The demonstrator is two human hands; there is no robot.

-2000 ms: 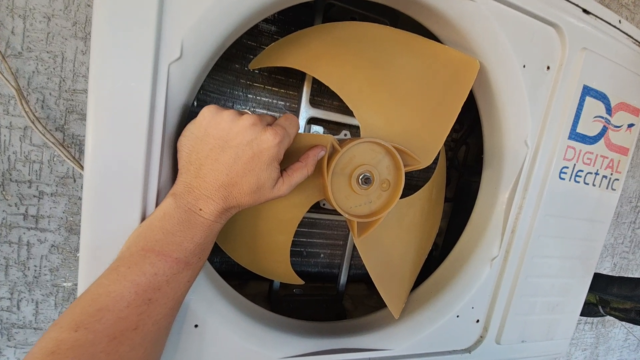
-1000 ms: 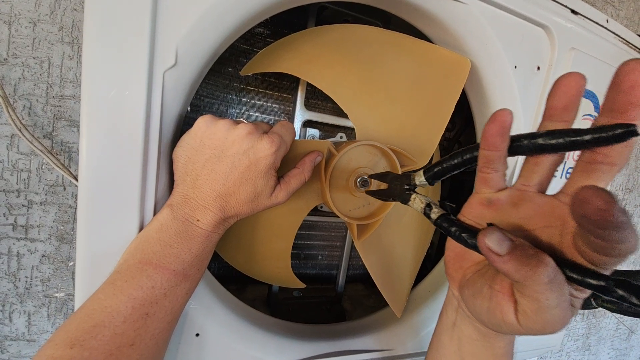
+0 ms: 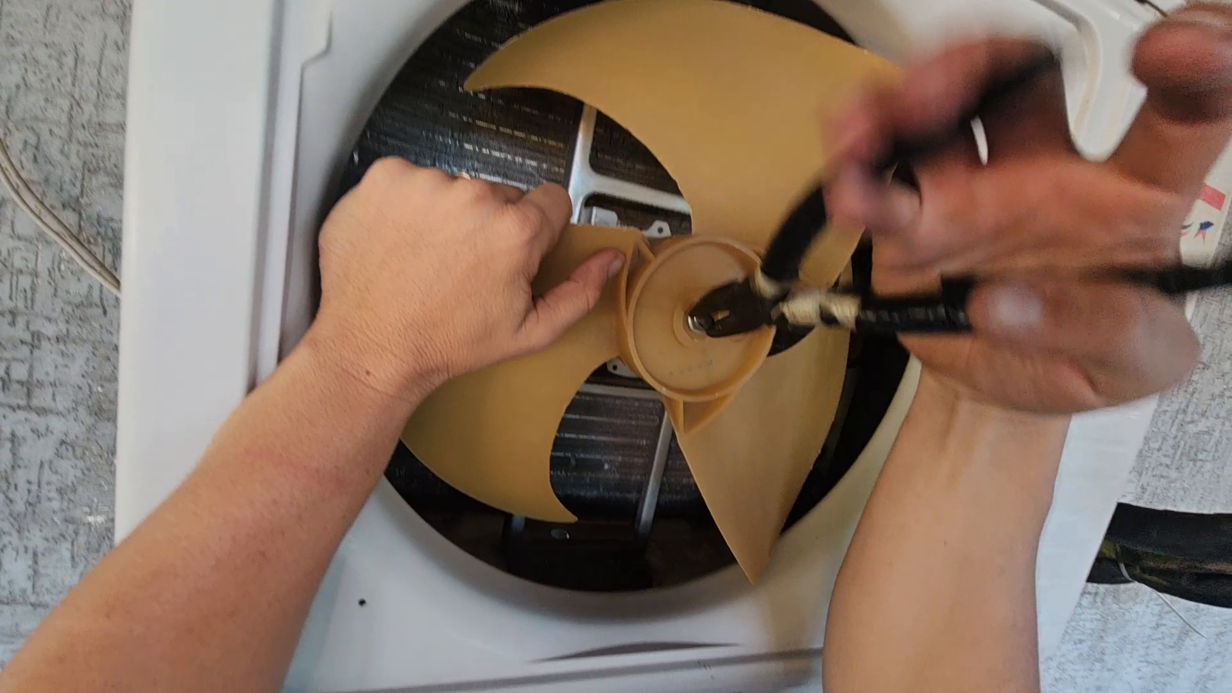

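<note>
A yellowish plastic fan (image 3: 751, 125) with three blades sits in the round opening of a white air-conditioner outdoor unit. My left hand (image 3: 443, 269) grips the left blade, its thumb beside the hub (image 3: 674, 351). Pliers (image 3: 736, 306) with black-wrapped handles have their jaws at the nut (image 3: 695, 324) in the hub's middle; whether they are closed on it cannot be told. My right hand (image 3: 1030, 231), blurred, holds the pliers' handles, thumb on the lower one and fingers around the upper one.
The white casing (image 3: 202, 192) surrounds the opening, with dark finned coils (image 3: 462, 125) and a metal motor bracket (image 3: 630, 192) behind the blades. A pale cable (image 3: 58, 226) runs along the textured wall (image 3: 58, 404) at left. Black wrapped piping (image 3: 1169, 549) lies at lower right.
My right hand, out of view two seconds ago, came in with the pliers; since then its fingers have bent around a handle and the jaws have turned. My left hand stays at the blade.
</note>
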